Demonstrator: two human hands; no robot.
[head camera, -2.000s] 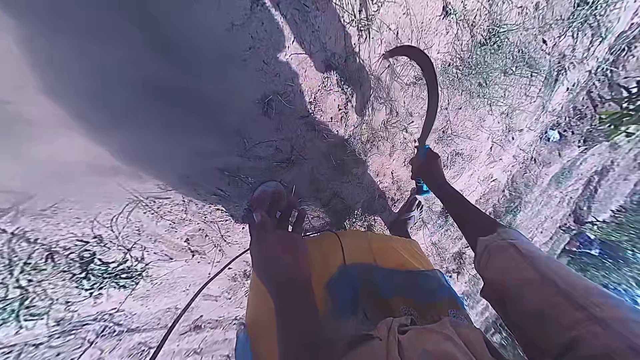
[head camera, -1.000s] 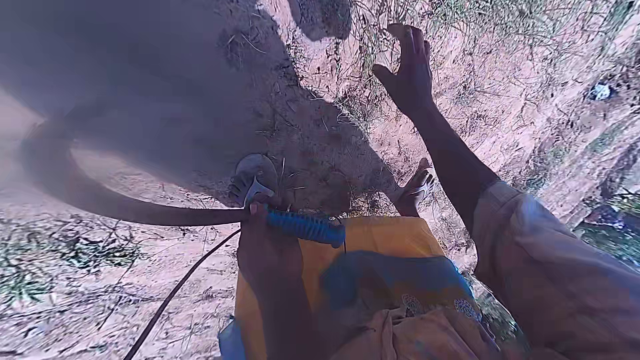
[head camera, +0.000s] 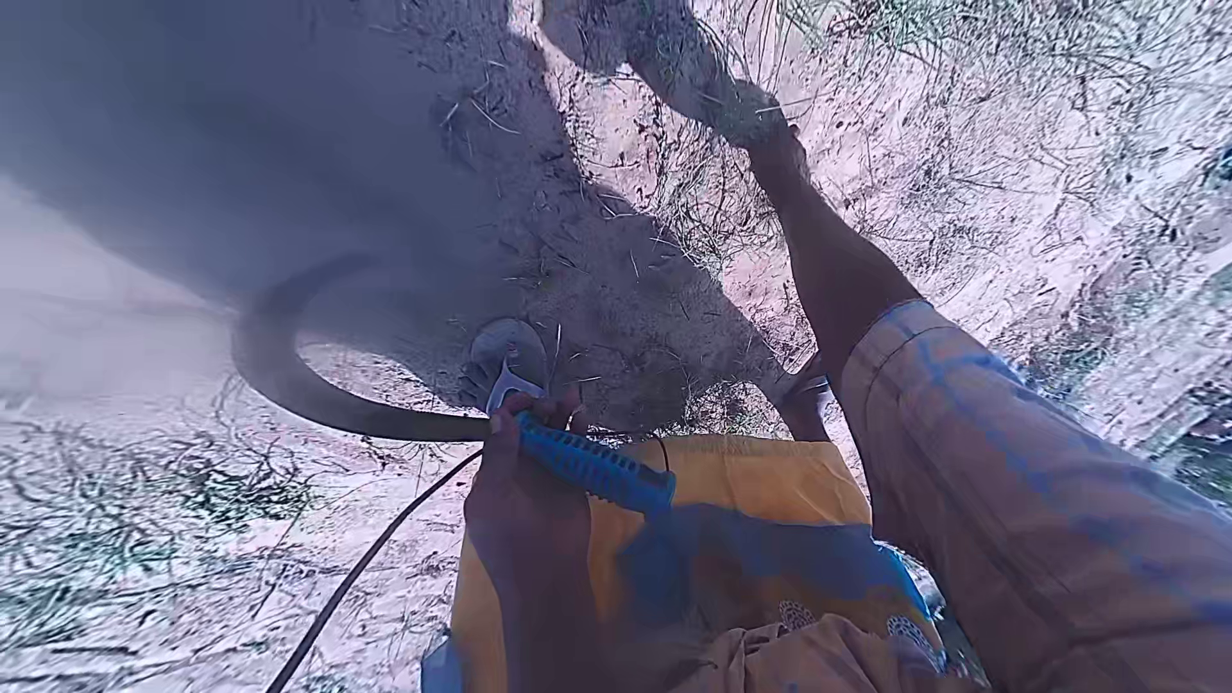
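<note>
A sickle with a curved dark blade and a ribbed blue handle (head camera: 597, 464) is in my left hand (head camera: 529, 472), near the lower middle of the view. The fingers close round the handle's blade end, and the blade curves out to the left. My right arm reaches up and forward over the ground; my right hand (head camera: 770, 125) is at its far end, dark and blurred against the grass, so its fingers cannot be made out. Yellow and blue cloth (head camera: 760, 472) hangs below both arms.
A foot (head camera: 508, 348) shows just beyond the sickle handle, another (head camera: 807, 399) to its right. Dry sandy ground with grass tufts (head camera: 241, 486) surrounds them, partly in shadow. A thin dark cord (head camera: 375, 549) runs down to the lower left.
The sickle was in my right hand two seconds ago and in my left hand one second ago, where it stays. My right hand, seen with spread fingers one second ago, now reaches over the grass.
</note>
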